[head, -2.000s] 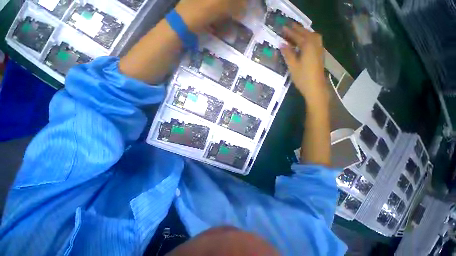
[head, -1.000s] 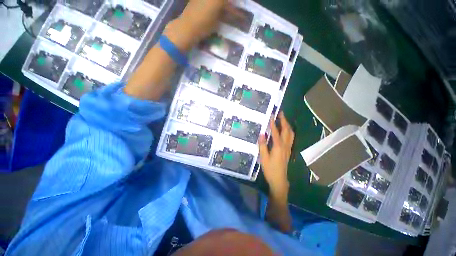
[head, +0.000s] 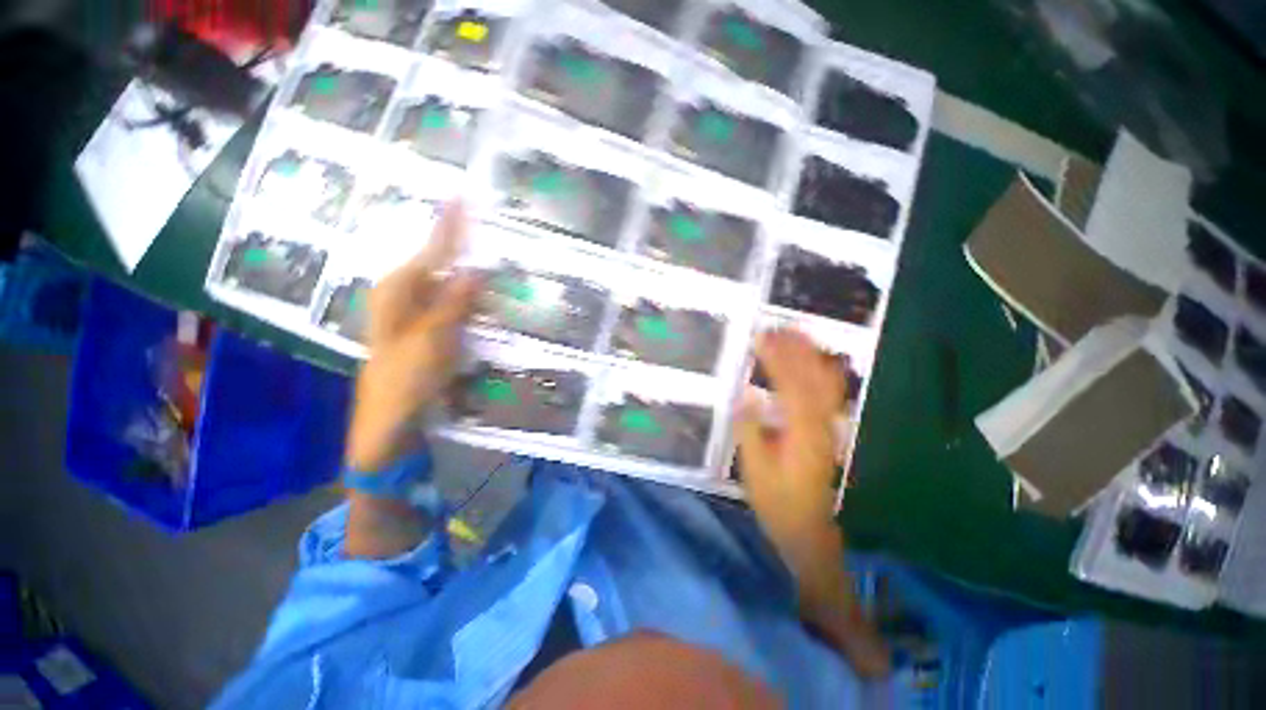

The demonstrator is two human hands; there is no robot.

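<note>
A white blister tray (head: 608, 254) of circuit boards with green patches lies before me, overlapping a tray on its left and one on its right. My left hand (head: 410, 347), blue band on its wrist, grips its left edge; the fingers are blurred. My right hand (head: 794, 416) is at its right edge, over the lower part of the right tray, and appears to hold that edge. The right tray (head: 896, 222) shows dark boards without green patches. The left tray (head: 229, 229) holds green-patched boards, one with a yellow patch.
Grey-brown adhesive sheets (head: 1097, 430) with white edges lie on the green mat (head: 930, 416) at right, beside another tray of dark boards (head: 1097, 555). A white sheet (head: 139, 167) is at upper left. A blue bin (head: 132, 430) is below the bench edge at left.
The green-patched tray has shifted left over the left tray, uncovering dark boards on its right. My left hand has come down to its left edge; the view has shifted left.
</note>
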